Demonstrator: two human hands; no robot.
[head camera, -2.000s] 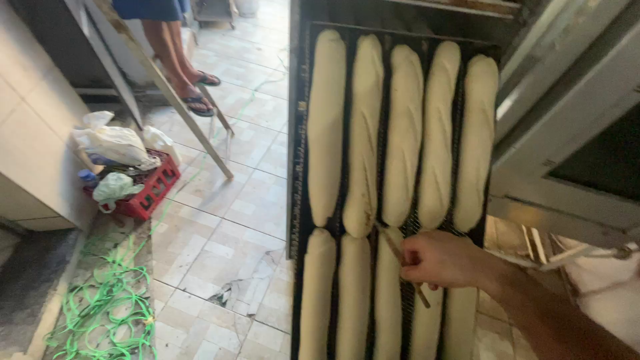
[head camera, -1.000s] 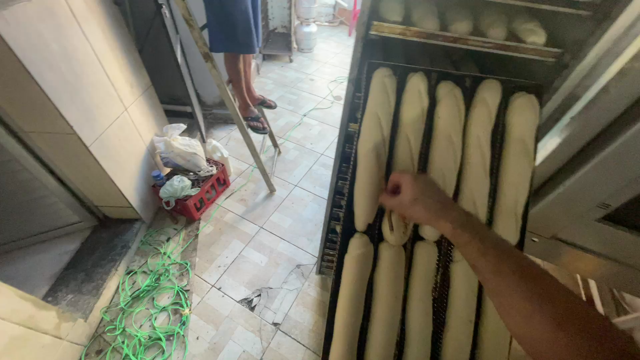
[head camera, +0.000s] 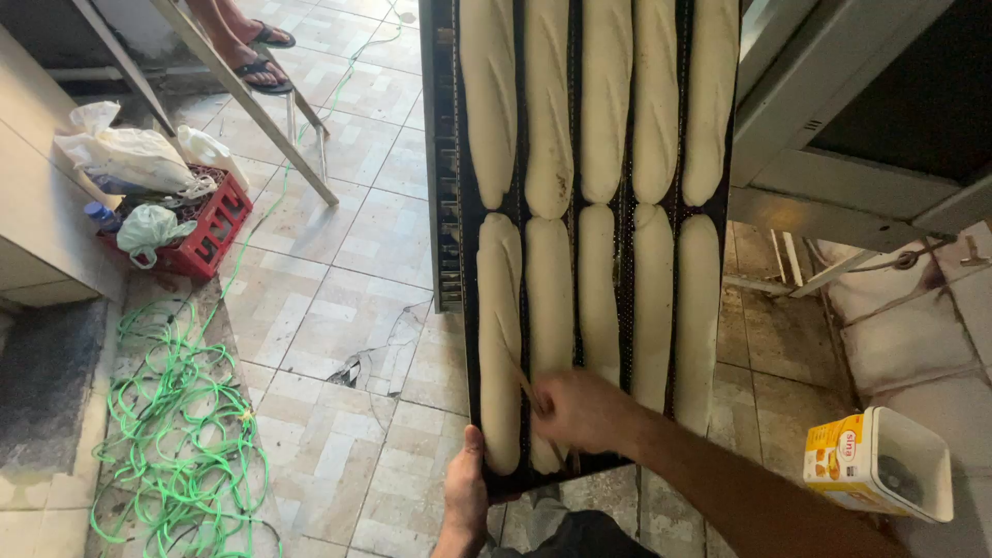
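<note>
Two rows of long raw dough loaves (head camera: 597, 101) lie in the channels of a dark perforated baguette tray (head camera: 575, 155). Slanting cuts mark the far loaves and the near-left loaf (head camera: 496, 310). My right hand (head camera: 585, 411) grips a thin stick-like tool (head camera: 529, 387), its tip at the near-left loaf's right side; the blade itself cannot be made out. With the thumb on top, my left hand (head camera: 465, 484) holds the tray's near-left corner. The tray's far end is out of view.
A rack (head camera: 446, 232) stands under the tray's left side. On the floor are tangled green cord (head camera: 186, 434), a red crate (head camera: 221, 225) with bags, and a white-and-yellow plastic tub (head camera: 876, 465). A person's sandalled feet (head camera: 263, 74) are by a ladder (head camera: 256, 101). A metal door frame is at right.
My right hand has moved from the far row to the near-left loaf, which now bears cuts. My left hand has come into view at the tray's corner. The view has tilted down.
</note>
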